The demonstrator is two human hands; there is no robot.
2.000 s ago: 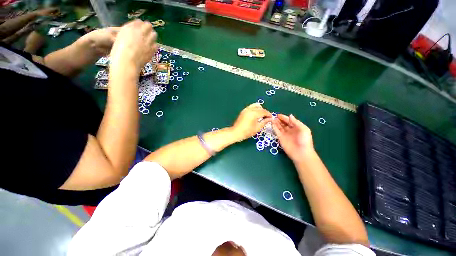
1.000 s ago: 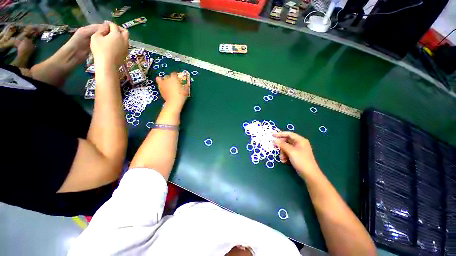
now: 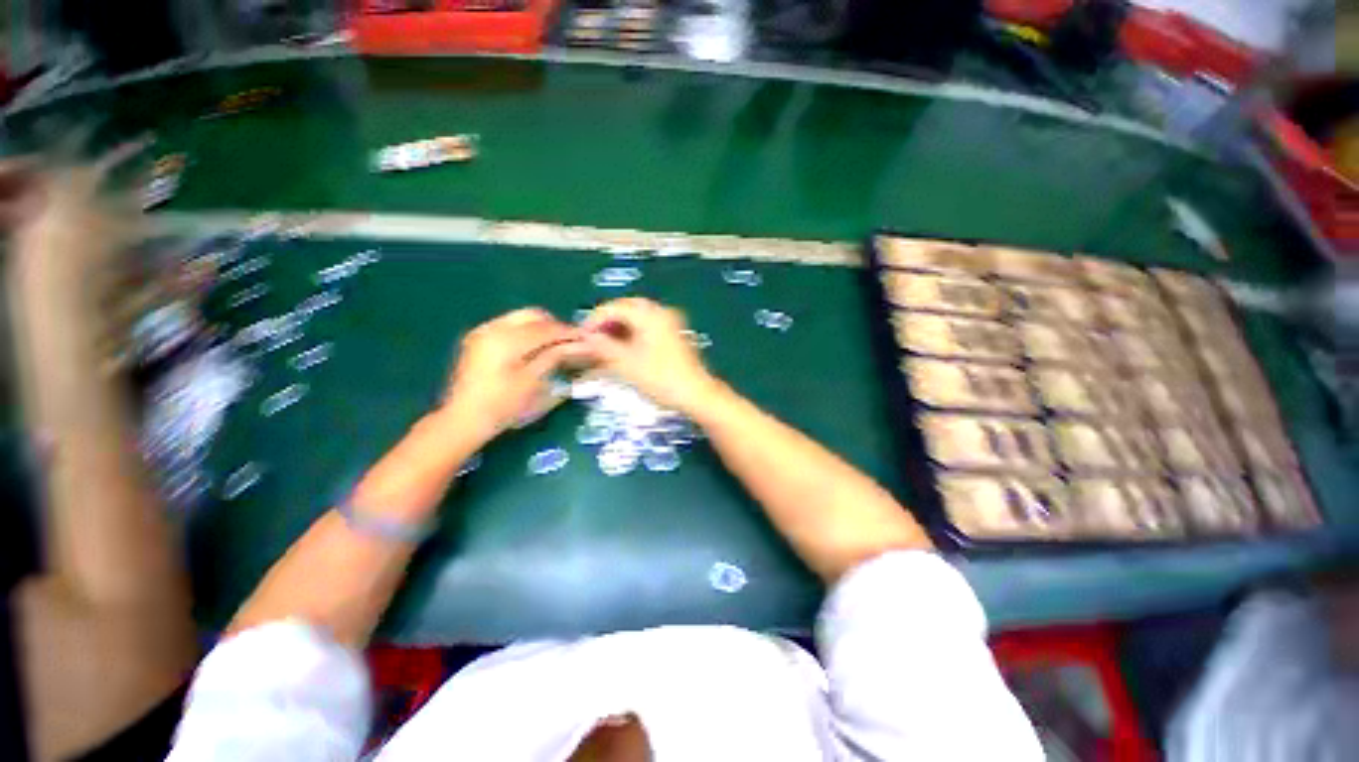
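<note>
The picture is blurred. My left hand [image 3: 507, 366] and my right hand [image 3: 650, 354] meet at the fingertips just above and behind a pile of thin white rings [image 3: 623, 424] on the dark-green worktop. The fingers are bent inward. A small dark reddish spot shows between the fingertips, but what it is and which hand has it cannot be made out. Single white rings lie around the pile, one of them [image 3: 727, 576] nearer the front edge.
A black tray [image 3: 920, 474] with columns of tan boards stands at the right. At the left are a neighbour's arm [image 3: 90, 372] and another ring heap [image 3: 194, 402]. Beyond the pale strip [image 3: 671, 240], a board [image 3: 425, 154] lies on the green belt. A red bin [image 3: 447, 27] is behind.
My left hand has come back from the neighbour's heap to meet my right hand. The view has turned right. The tray at right now shows tan boards where it looked black and ribbed.
</note>
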